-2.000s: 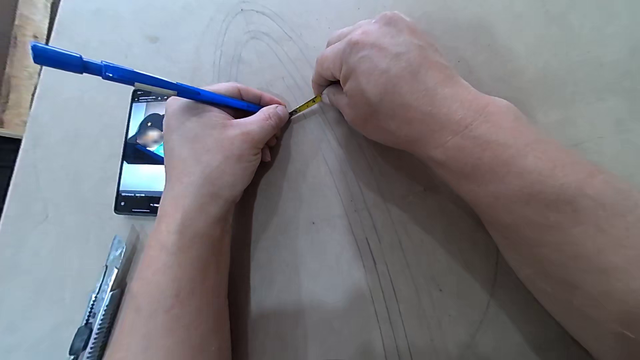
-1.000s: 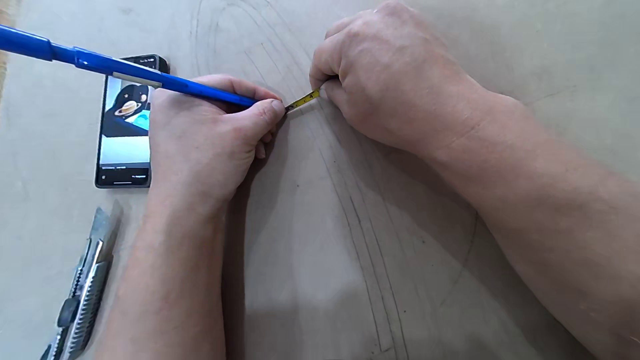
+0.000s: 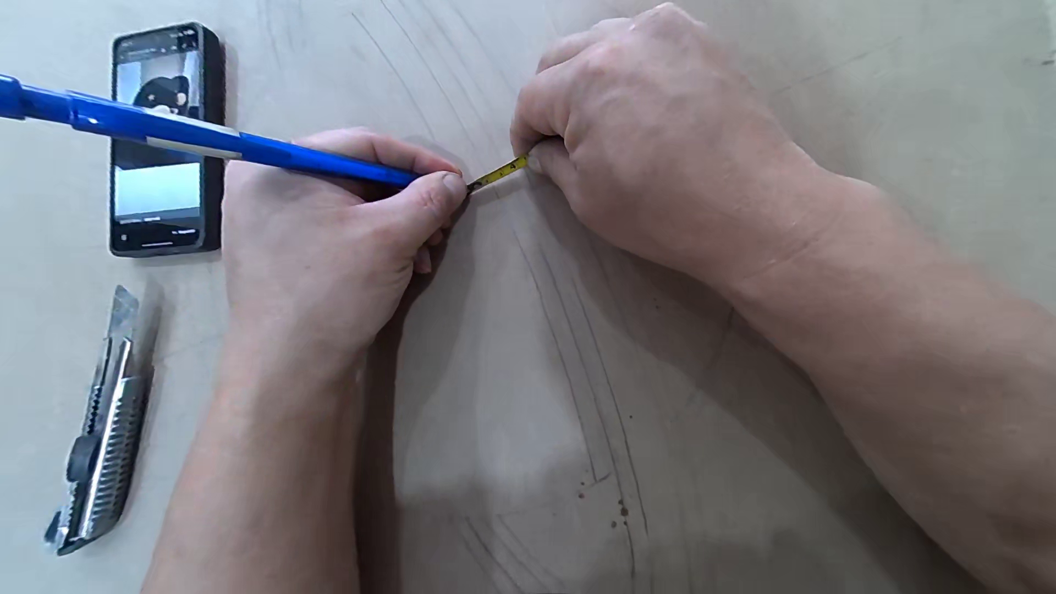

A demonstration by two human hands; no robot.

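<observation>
My left hand (image 3: 322,223) holds a long blue pen-like marking tool (image 3: 181,136) between thumb and fingers, its back end reaching out past the left edge of the view. The tool's tip is hidden at my fingertips. From there a short yellow piece of measuring tape (image 3: 499,173) runs to my right hand (image 3: 635,124), which pinches it between thumb and curled forefinger. Both hands rest over a grey-beige flat sheet (image 3: 495,396) with curved pencil lines passing beneath and around the tape.
A smartphone (image 3: 157,186) with a lit screen lies left of my left hand, partly under the blue tool. Nearer, a snap-off utility knife (image 3: 103,437) lies beside my left forearm with its blade out. Several small dark spots mark the sheet at lower centre.
The view has shifted, and the phone and knife show more fully now. Both hands keep their hold on the blue tool and the tape, close together as before.
</observation>
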